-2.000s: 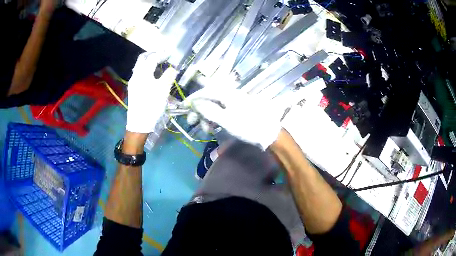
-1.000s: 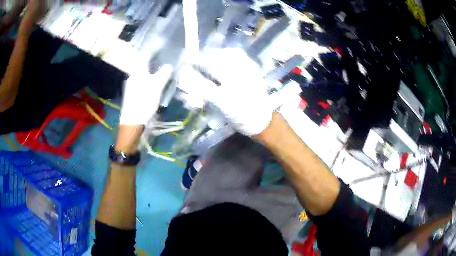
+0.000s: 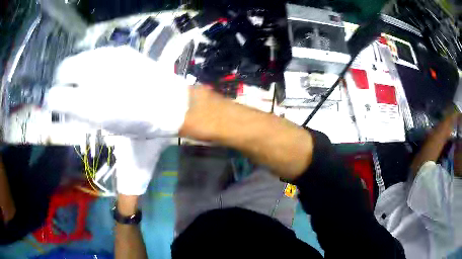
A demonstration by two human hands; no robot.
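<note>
My right hand (image 3: 121, 93), in an overexposed white glove, reaches across to the left over the bench edge with curled fingers. My left hand (image 3: 137, 164), also gloved in white, is below it; its fingers are hidden behind the right hand. Thin yellow wires (image 3: 92, 164) and white wire ends (image 3: 105, 174) hang below the right hand, beside the left. What they hang from is mostly hidden by the gloves. Blurred silver-grey profiles (image 3: 38, 53) lie at the far left.
Black plastic parts (image 3: 230, 50) are piled mid-bench. Right of them stand a grey box (image 3: 316, 43) and an open pale box (image 3: 311, 91), crossed by a black cord (image 3: 329, 93). A printed sheet (image 3: 377, 109) lies further right. A red stool (image 3: 66, 212) is lower left; a person's sleeve (image 3: 430, 195) is right.
The view has turned right, bringing the boxes nearer the middle. My right hand has moved across above my left. The wires now hang down at the left, and the blue crate has mostly left view.
</note>
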